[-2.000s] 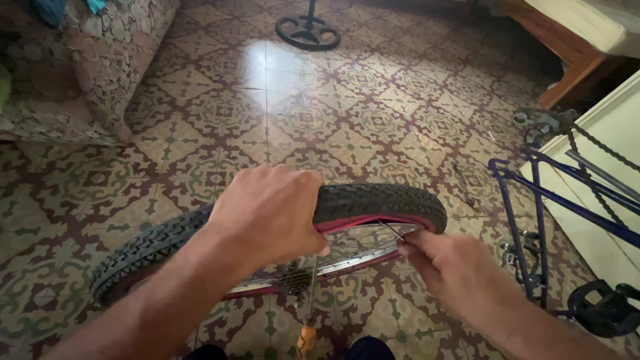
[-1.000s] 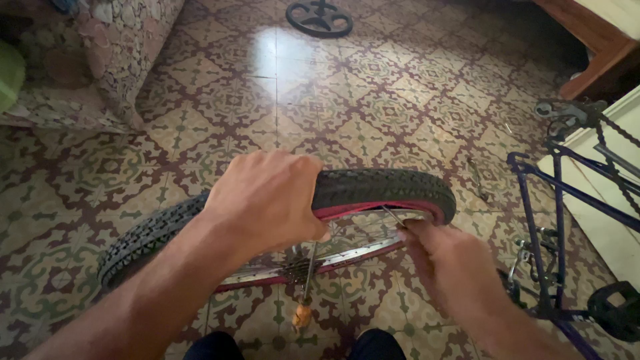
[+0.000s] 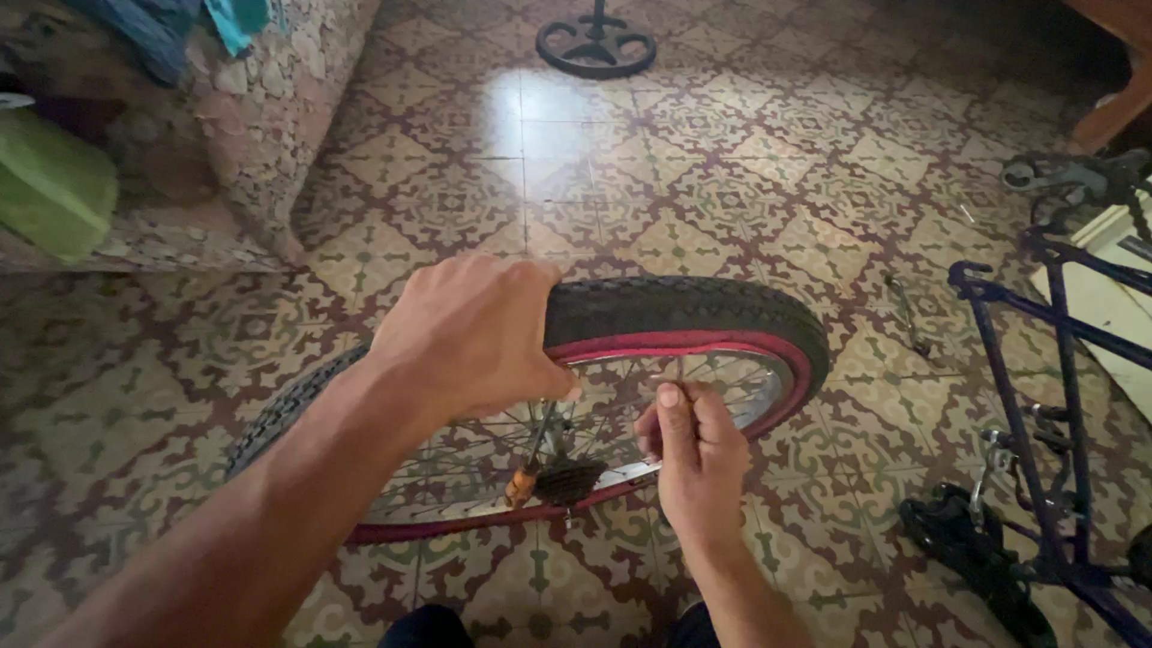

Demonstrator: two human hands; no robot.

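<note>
A bicycle wheel with a knobby black tire (image 3: 693, 306) and a red band (image 3: 621, 344) along the silver rim is tilted over the floor. My left hand (image 3: 477, 333) grips the tire at its upper middle, thumb toward the spokes. Inside the rim's right part, my right hand (image 3: 697, 432) pinches a thin tool, mostly hidden by the fingers, whose shaft points up to the rim. Near the hub, a screwdriver-like tool with an orange handle (image 3: 519, 487) slants across the spokes beside the dark sprocket cassette (image 3: 569, 481).
A dark bicycle frame (image 3: 1008, 387) with a pedal lies at the right. On the patterned tile floor (image 3: 630, 207), a small metal piece (image 3: 904, 315) lies near it. A round black stand base (image 3: 597, 49) is at the top, and a fabric-covered seat (image 3: 261, 117) at the upper left.
My right hand has moved left along the rim, from its right end to farther inside the wheel. My left hand keeps its hold on the tire.
</note>
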